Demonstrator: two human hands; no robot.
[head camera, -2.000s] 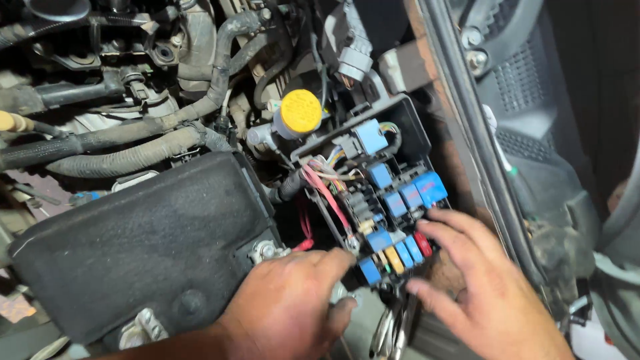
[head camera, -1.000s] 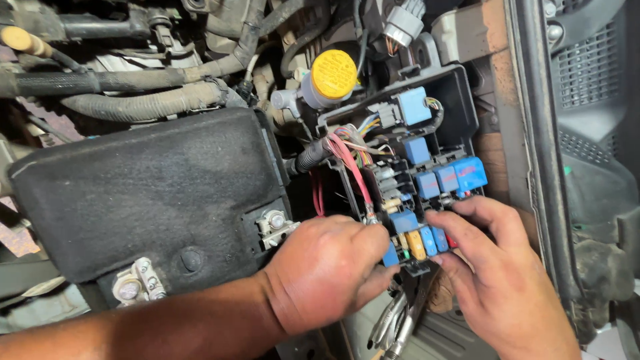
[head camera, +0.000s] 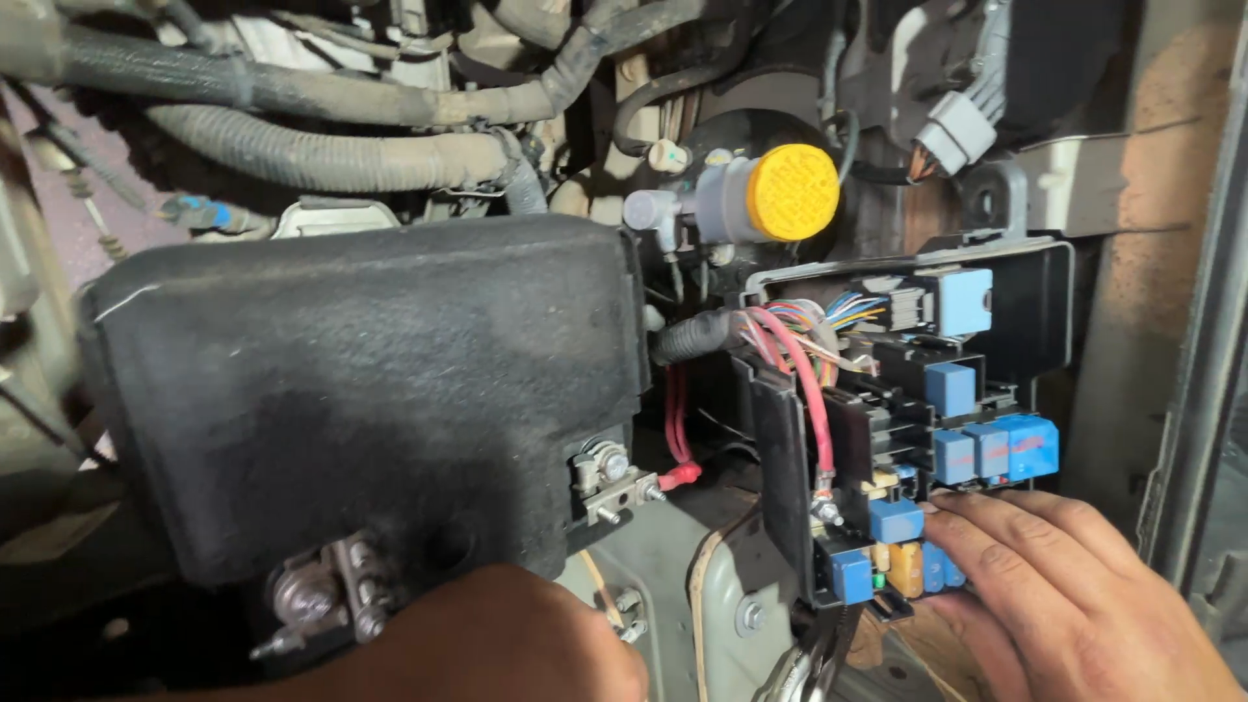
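An opened fuse and relay box (head camera: 790, 468) stands at the right, with blue relays (head camera: 897, 522), an orange fuse (head camera: 905, 569) and a red cable (head camera: 814, 400) bolted inside. My right hand (head camera: 1072, 585) rests on its lower right part, fingertips beside the blue fuses and thumb beneath; whether it grips anything is hidden. My left hand (head camera: 526, 634) is at the bottom centre, below the black-covered battery (head camera: 370, 390); its fingers are cut off or out of sight. Two battery terminal clamps, one on the right (head camera: 614, 487) and one lower left (head camera: 336, 595), show at the battery's edge.
A reservoir with a yellow cap (head camera: 795, 192) sits behind the fuse box. A corrugated hose (head camera: 322, 151) runs behind the battery. A grey connector (head camera: 955, 134) hangs at the upper right. A body panel with a bolt (head camera: 750, 616) lies between battery and fuse box.
My left hand has moved away from the fuse box, down and left towards the battery's lower edge. My right hand stays at the fuse box. The view has shifted.
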